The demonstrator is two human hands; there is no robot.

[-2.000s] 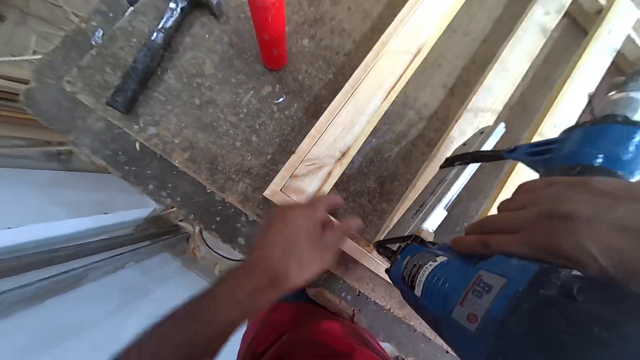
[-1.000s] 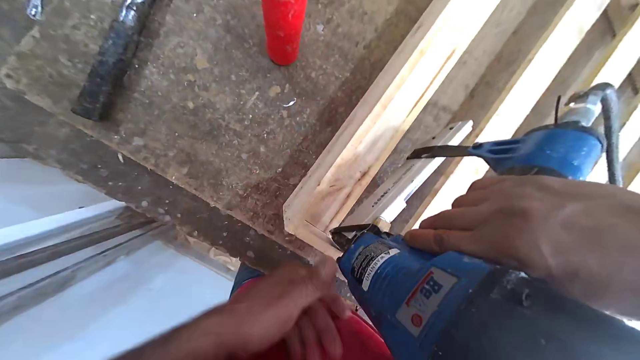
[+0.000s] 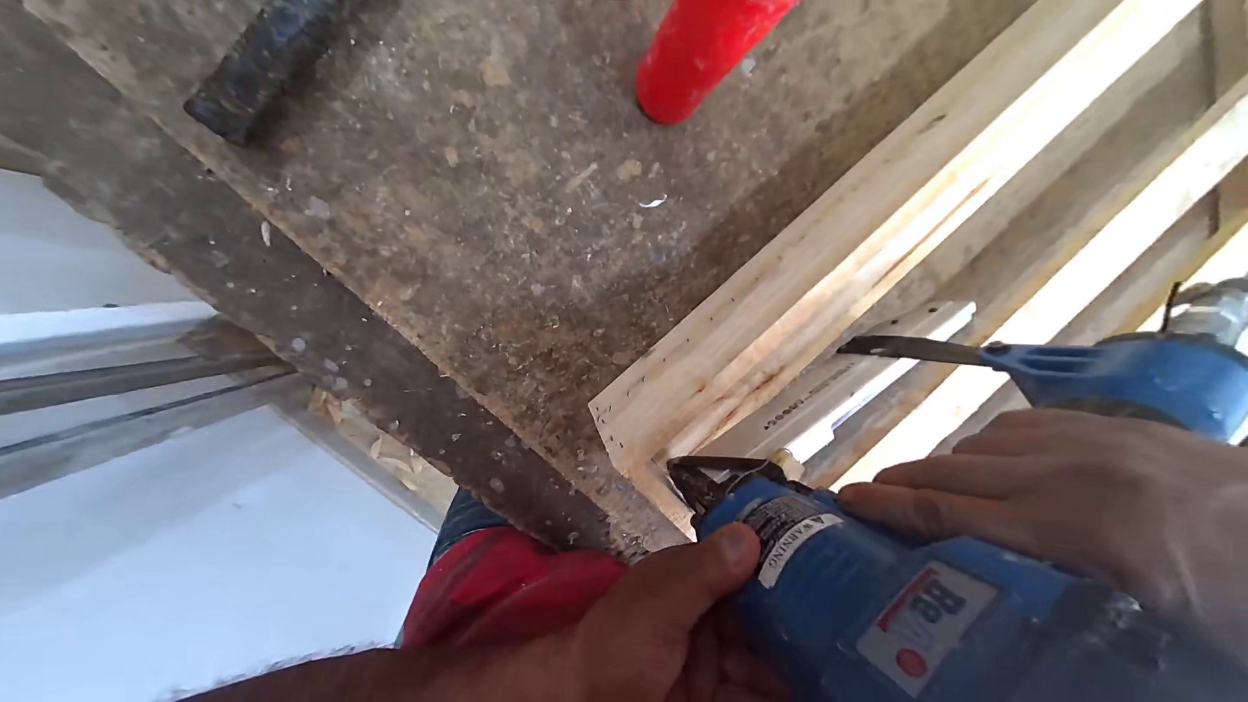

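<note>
A blue pneumatic nailer (image 3: 868, 585) lies at the lower right, its black nose at the near corner of a pale wooden frame piece (image 3: 780, 331). My right hand (image 3: 1053, 497) is wrapped round the nailer's handle, its fingers partly hidden. My left hand (image 3: 673, 604) holds the side of the nailer's body near its nose, the thumb on top beside a warning label and the other fingers mostly hidden beneath. The nailer's light magazine (image 3: 838, 390) runs alongside the frame piece. At the nailer's far right end is a metal air fitting (image 3: 1209, 312).
A dark hammer handle (image 3: 263, 73) and a red cylindrical object (image 3: 707, 54) lie on the stained work board (image 3: 487, 195). More pale wooden bars (image 3: 1102, 263) run diagonally at the right. White panels (image 3: 166, 546) stand beyond the board's left edge. Red clothing (image 3: 507, 585) shows below.
My left hand was over the frame's corner, then below it and off the nailer; now it holds the nailer's body. My right hand has stayed on the handle. The view is closer to the corner.
</note>
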